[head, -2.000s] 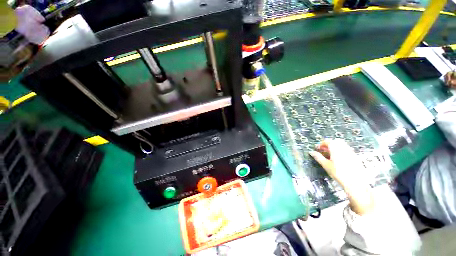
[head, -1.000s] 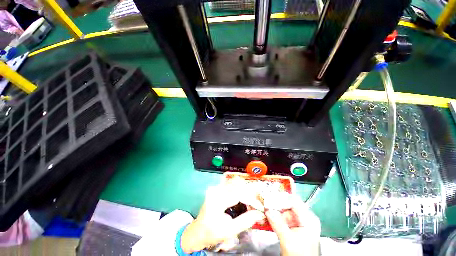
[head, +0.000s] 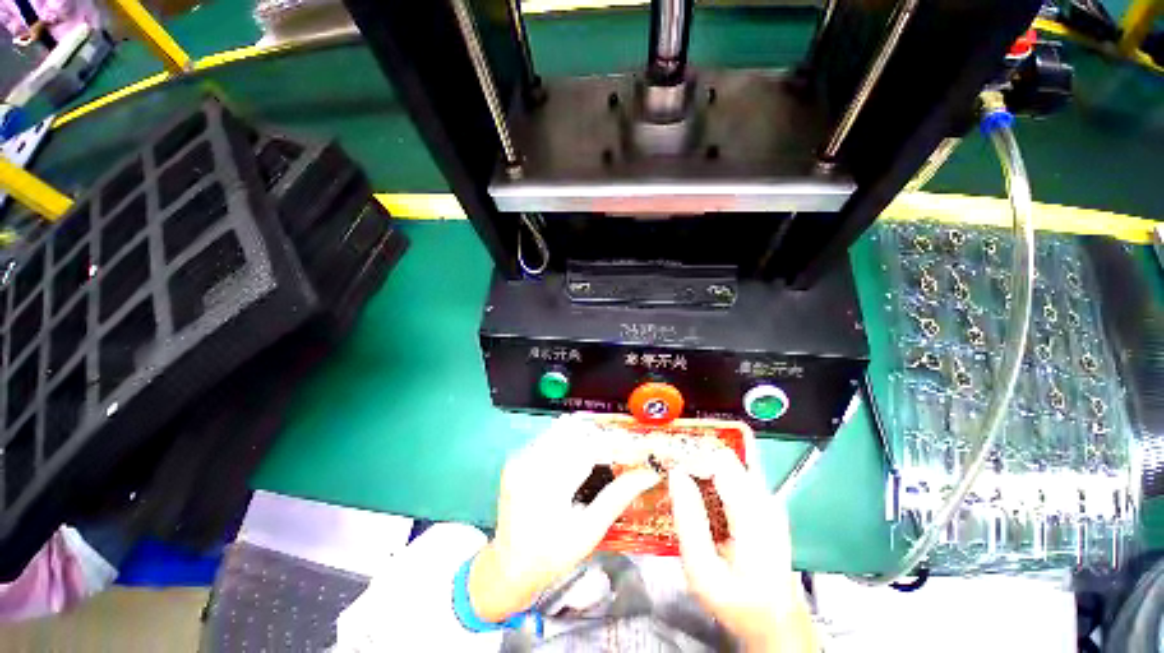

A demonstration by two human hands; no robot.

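My left hand, with a blue band at the wrist, holds a small dark round part over the parts tray. My right hand is beside it, and its thumb and finger meet the left fingertips at a tiny dark piece. The orange-red parts tray lies under both hands, with small light bits in it. Overexposed skin hides the exact grip. The pneumatic press stands just behind the tray, its platen raised above the base.
Black foam trays are stacked at the left. A clear blister tray with rows of small parts lies at the right, with a clear air hose curving over it. The press front has two green buttons and an orange-red emergency stop button.
My right hand has come from the blister tray to meet my left hand over the red tray. The view has swung left. Over the last second both hands stay together, fingertips shifting slightly.
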